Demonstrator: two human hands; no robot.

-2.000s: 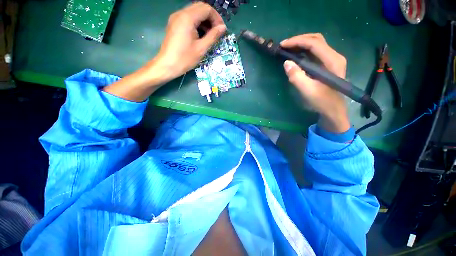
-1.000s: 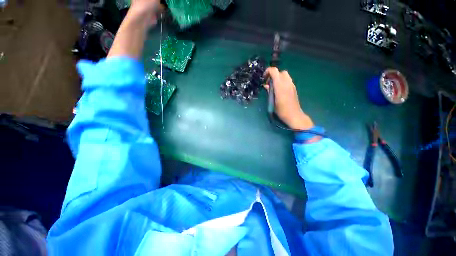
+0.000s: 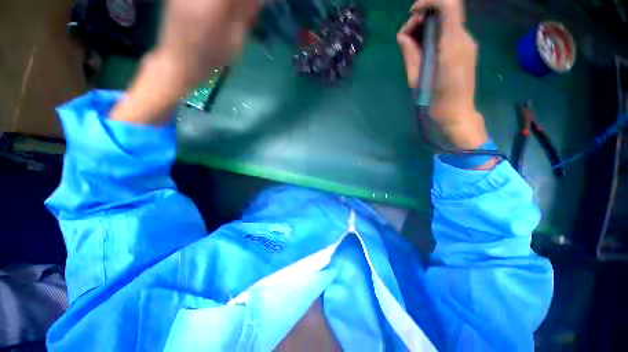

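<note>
My left hand (image 3: 203,41) is at the top left, blurred and cut off by the top edge; I cannot tell what its fingers hold. A blurred dark shape is just right of it. My right hand (image 3: 451,75) grips the dark soldering iron handle (image 3: 427,65) at the upper right of the mat; the iron's tip is not visible. A black and silver component pile (image 3: 332,51) lies between the hands. Part of a green circuit board (image 3: 201,96) shows below my left hand.
Side cutters (image 3: 529,130) with black and orange-red handles lie open at the right. A round blue-sided container (image 3: 547,49) stands behind them. A blue wrist strap (image 3: 475,157) is on my right wrist. A dark unit (image 3: 117,17) is at the top left.
My left hand has moved back from the boards at upper left and is nearer me. My right hand with the iron has moved right, away from the pile. The camera view has shifted.
</note>
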